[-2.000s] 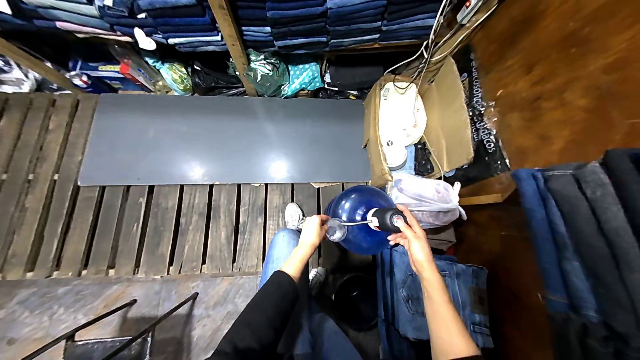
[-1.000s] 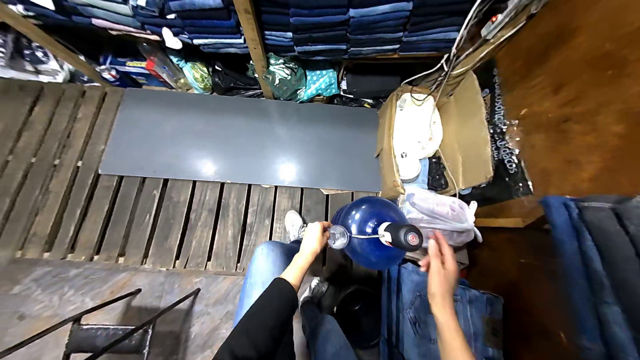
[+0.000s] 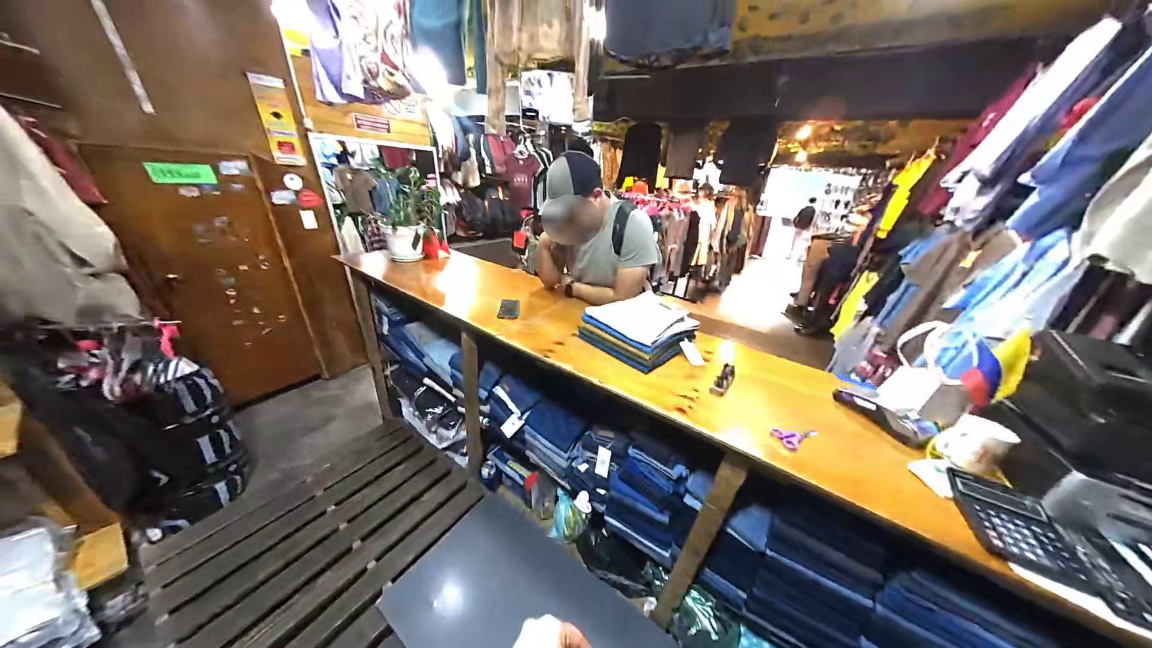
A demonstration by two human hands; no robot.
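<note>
At the bottom edge of the head view, only a small part of one hand shows, which seems to be my left hand (image 3: 560,635). It is over a smooth grey panel (image 3: 468,576), and whether it touches the panel or holds something cannot be told. A bright white patch lies at its left side, too washed out to name. My right hand is out of view. The blue round container is not in view either.
A wooden counter (image 3: 549,346) carries folded clothes (image 3: 634,346), a dark phone (image 3: 508,309), purple scissors (image 3: 792,438), a calculator (image 3: 1012,522) and a potted plant (image 3: 405,236). Folded jeans (image 3: 553,427) fill the shelf below. A person (image 3: 598,234) leans on the far side. Slatted wood (image 3: 315,540) covers the floor.
The view has swung up from the floor to the counter and shop. The blue container, beside both hands before, has left view, as has my right hand.
</note>
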